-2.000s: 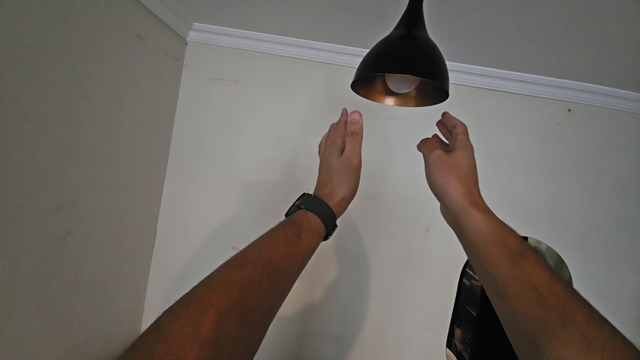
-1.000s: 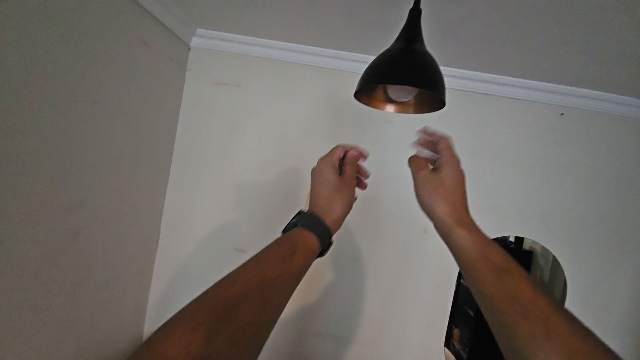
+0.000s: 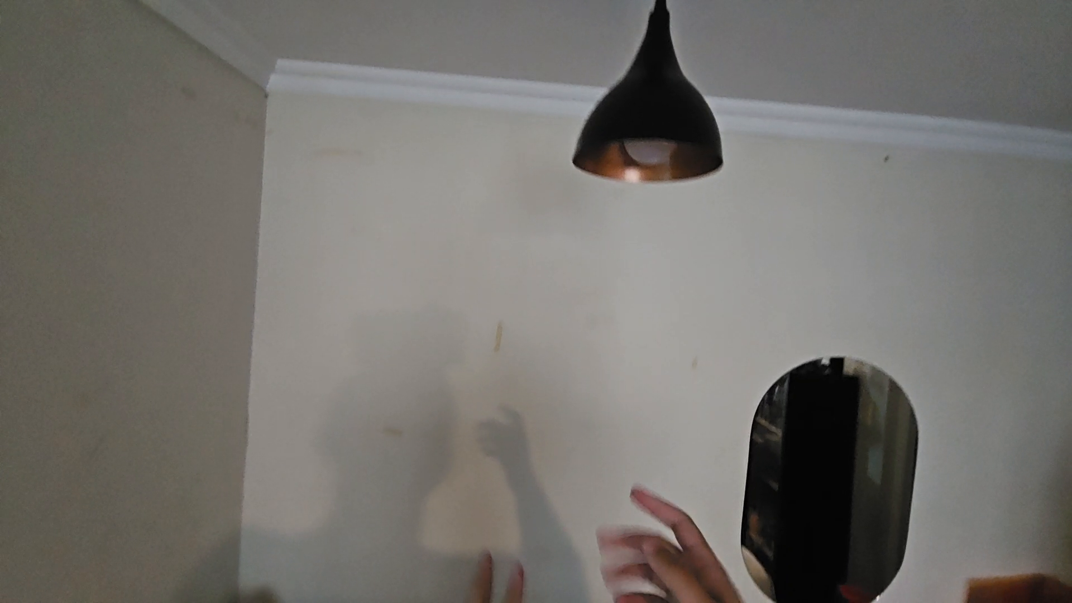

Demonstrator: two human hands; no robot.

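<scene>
A black pendant lamp with a copper-coloured inside and a pale bulb hangs at the upper middle. Well below it, at the bottom edge, my right hand is blurred, its fingers spread and holding nothing. Of my left hand only a couple of fingertips show at the bottom, left of the right hand; the rest is out of view, so its hold cannot be told. Neither hand touches the lamp.
An oval mirror is on the pale wall at the right. White cornice runs along the ceiling. Shadows of a person and a raised hand fall on the wall. A brown object shows at the lower right corner.
Both hands have dropped from just below the lamp to the bottom edge, the left mostly out of view. The mirror, partly covered by my right arm before, now shows whole or nearly so.
</scene>
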